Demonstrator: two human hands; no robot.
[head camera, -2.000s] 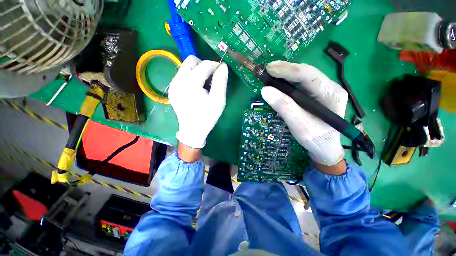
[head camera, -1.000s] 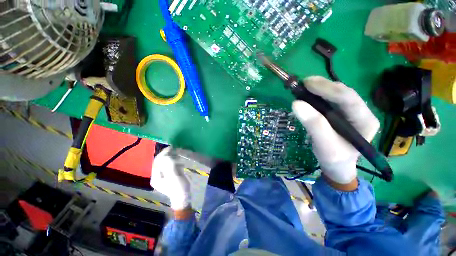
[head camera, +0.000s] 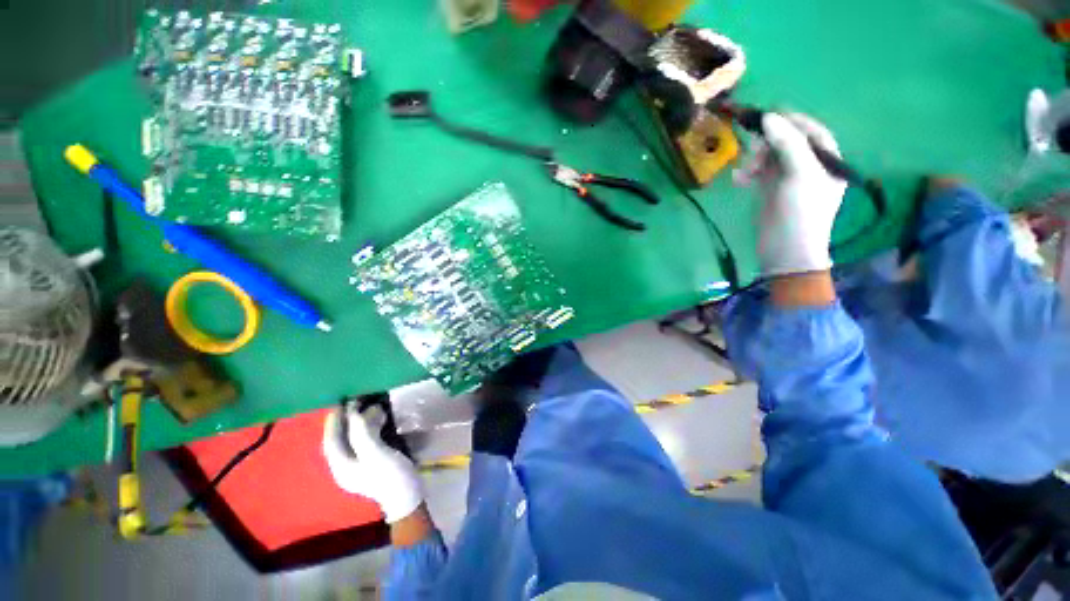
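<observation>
My right hand (head camera: 804, 194), in a white glove, holds the dark soldering iron (head camera: 753, 120) with its front end at the soldering iron stand (head camera: 702, 143). My left hand (head camera: 373, 467), also gloved, is low at the bench's front edge, over the black tote with a red sheet (head camera: 276, 487); whether it holds anything is unclear. A green circuit board (head camera: 461, 285) lies tilted near the front edge. A larger green circuit board (head camera: 246, 129) lies at the back left.
Side cutters (head camera: 601, 194) and a black brush (head camera: 469, 133) lie behind the near board. A blue stick tool (head camera: 235, 261), yellow tape roll (head camera: 211, 311) and fan (head camera: 41, 335) are at left. Another person's blue sleeve (head camera: 974, 317) is at right.
The view has swung right. My right hand has carried the iron from the large board to the stand. My left hand has dropped from beside the large board to below the bench edge.
</observation>
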